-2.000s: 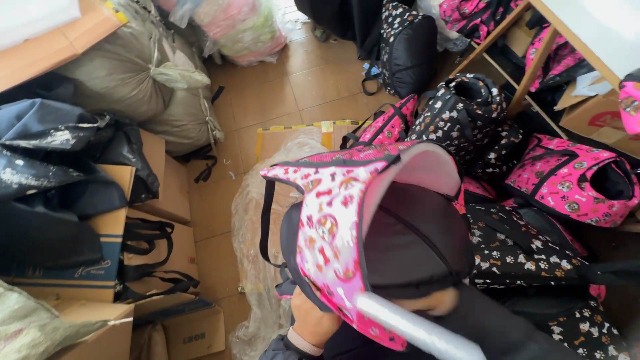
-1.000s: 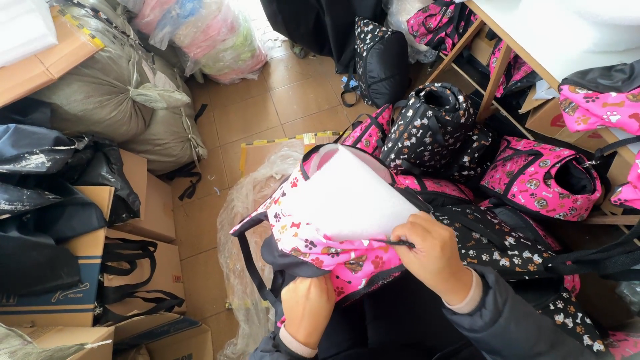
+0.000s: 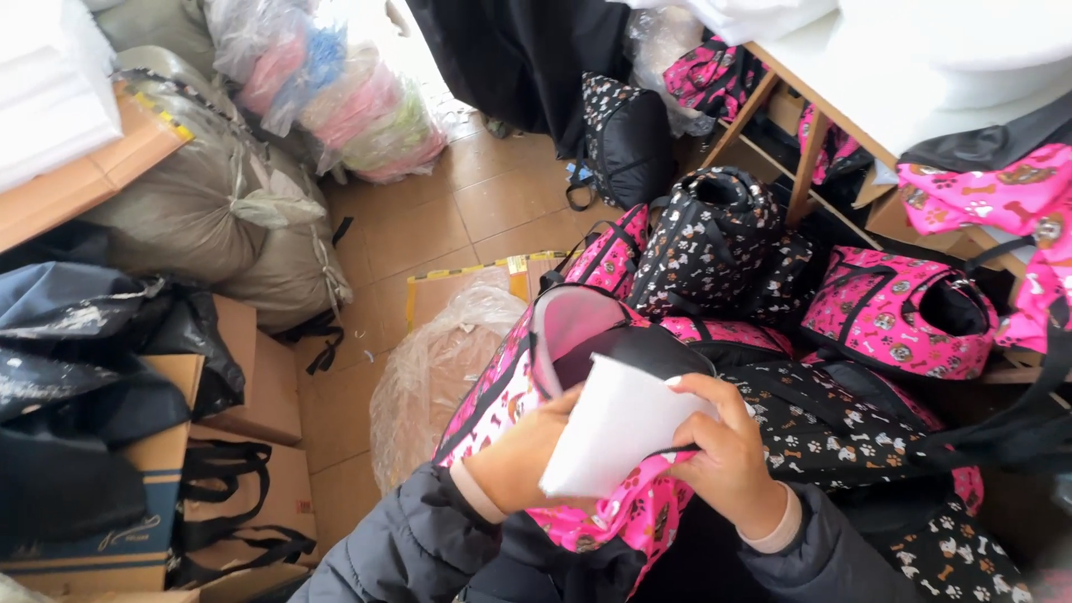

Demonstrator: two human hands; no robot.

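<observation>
A pink fabric bag with paw and bone prints lies across my lap, its round, grey-lined mouth facing up. A white foam sheet stands partly in a lower opening of the bag. My left hand is at the sheet's left side, its fingertips hidden behind it. With thumb and fingers my right hand pinches the sheet's right edge and the dark-trimmed edge of the pink fabric.
Black printed bags and another pink bag are piled at the right, beside a wooden-framed table. Cardboard boxes and tied sacks line the left. Clear plastic film lies on the tiled floor.
The white sheet sits lower and shows less than a second ago. My left hand has moved up beside it. Two seconds ago no sheet stood in the bag's lower opening.
</observation>
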